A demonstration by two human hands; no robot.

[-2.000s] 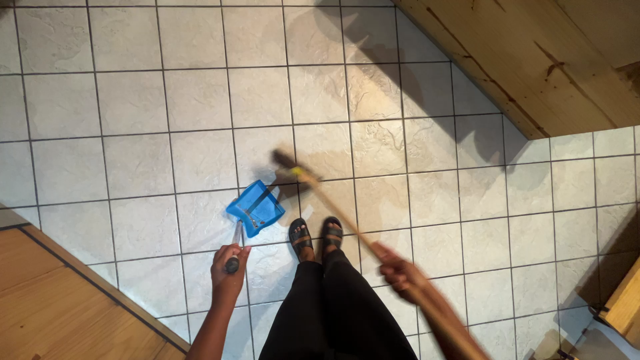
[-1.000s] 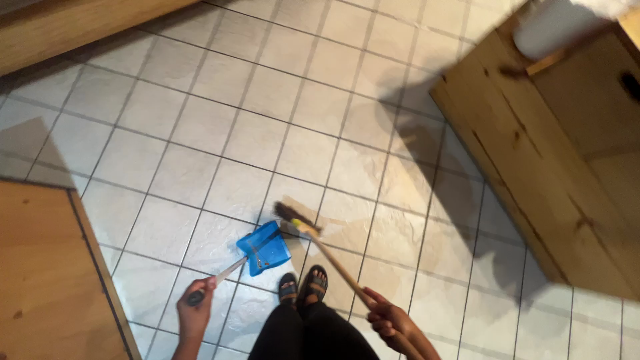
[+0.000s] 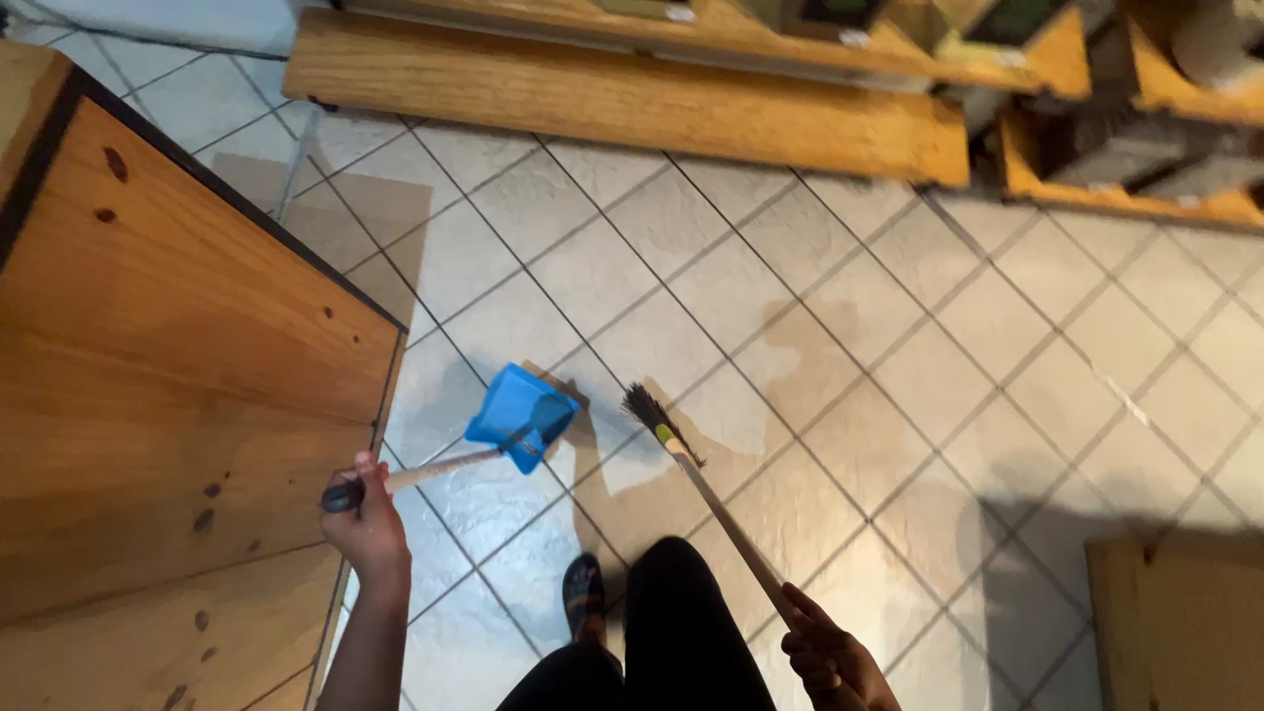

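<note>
My left hand point(image 3: 367, 513) is closed around the dark-tipped long handle of a blue dustpan point(image 3: 513, 405), at the left of the view beside a wooden cabinet. The pan is low over the tiles, and I cannot tell whether it touches them. Toward the lower right, my right hand point(image 3: 829, 652) grips the wooden handle of a broom point(image 3: 736, 528). Its dark bristles are near the floor, to the right of the pan and apart from it. Small bits, too blurred to name, show near the pan's handle end.
A wooden cabinet point(image 3: 227, 395) fills the left side. Wooden shelving with a low plank point(image 3: 632, 94) spans the top. Another wooden piece of furniture point(image 3: 1175, 622) stands at the lower right. My sandalled foot point(image 3: 585, 592) is on the tiled floor point(image 3: 889, 375).
The view has turned and shifted greatly, and the shelving now shows at the top. Broom and dustpan are farther apart than before. Both hands still hold their handles.
</note>
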